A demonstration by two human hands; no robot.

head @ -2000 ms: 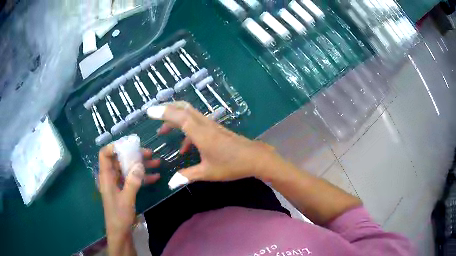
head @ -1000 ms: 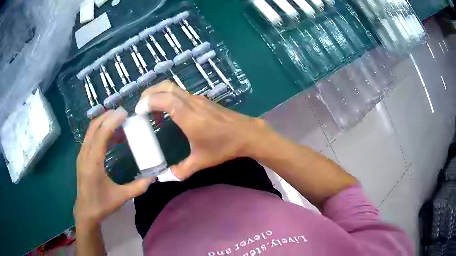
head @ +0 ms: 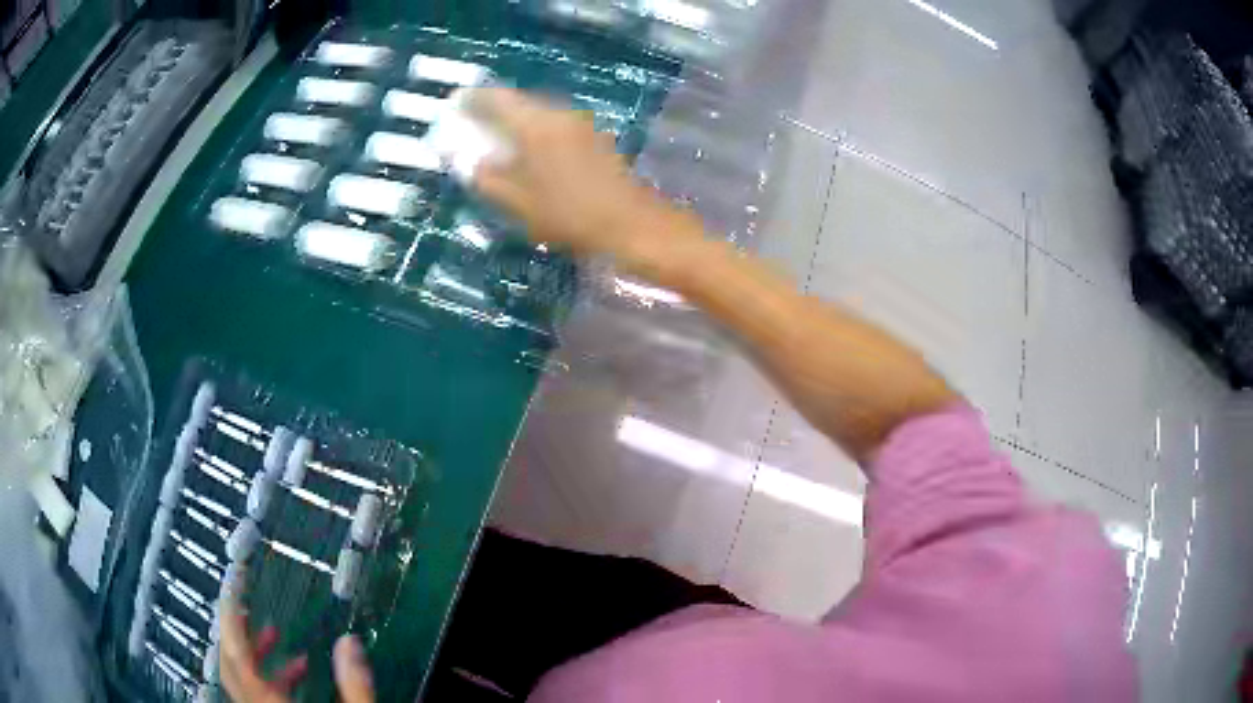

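My right hand (head: pixel 543 165) is blurred over the finished-unit tray (head: pixel 509 319). White at its fingertips touches or overlaps the row of white units (head: pixel 344 245); finger covers and a unit cannot be told apart there. My left hand (head: pixel 268 666) is cut off by the bottom edge, with fingers apart and no object visible in it. It is at the near end of the clear tray (head: pixel 399 474) of grey-ended pin parts (head: pixel 245 538). The white units lie in two rows in their tray.
A cloudy plastic bag (head: pixel 131 398) lies at the left, with a white card (head: pixel 89 540) beside it. A deep grey part tray (head: pixel 117 151) stands at the back left. Clear trays (head: pixel 701 179) overhang the bench edge. Dark stacked crates (head: pixel 1189 206) stand on the tiled floor at the right.
The view has swung right. My hands, earlier together around a white unit, are now apart: the right has reached over to the finished-unit tray, the left stays by the pin tray without the unit.
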